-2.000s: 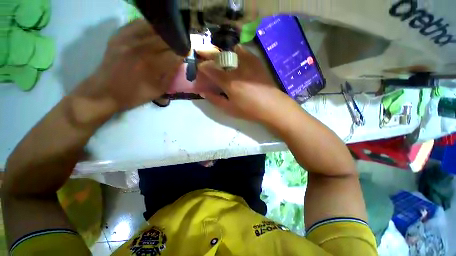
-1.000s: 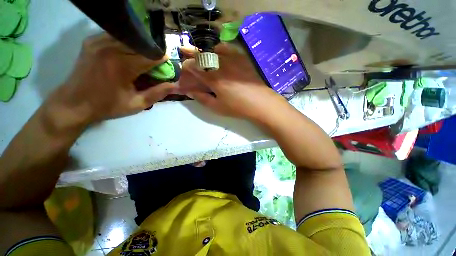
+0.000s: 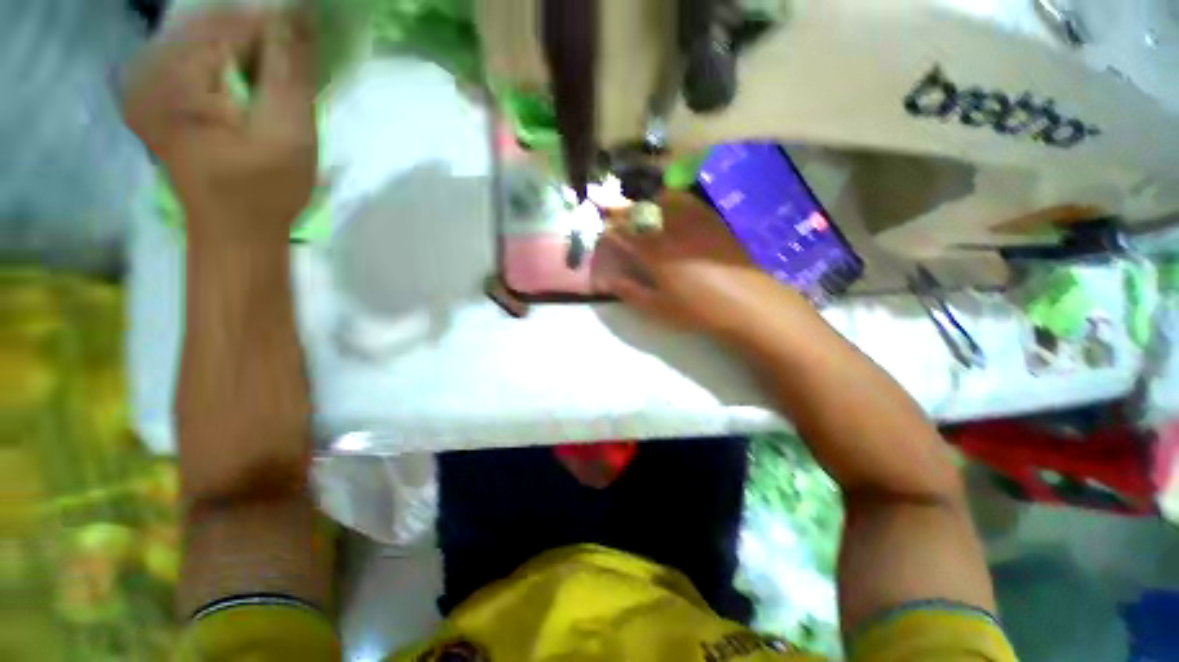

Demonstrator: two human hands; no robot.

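My left hand (image 3: pixel 233 123) is blurred at the upper left, away from the needle. Green shows between its fingers; I cannot tell whether it grips a piece. Green cut pieces (image 3: pixel 314 213) show partly beside its wrist. My right hand (image 3: pixel 685 259) lies beside the needle area, fingertips at the right part of the pink plate (image 3: pixel 541 265); nothing clear shows in it. The cream sewing machine (image 3: pixel 840 97) stands over it, with a bright lamp glare at the needle. Crumpled green pieces (image 3: pixel 420 32) lie behind and left of the needle.
A lit purple phone (image 3: pixel 776 220) lies right of my right hand. Silver snips (image 3: pixel 946 317) and green scraps (image 3: pixel 1060 300) lie farther right. A red crate (image 3: pixel 1060 455) is below the table's right end. Yellow patterned cloth (image 3: pixel 84 479) is at left.
My left hand has moved from the needle to the upper left. My right hand stays by the needle. The view has shifted left, and the pink plate is more exposed.
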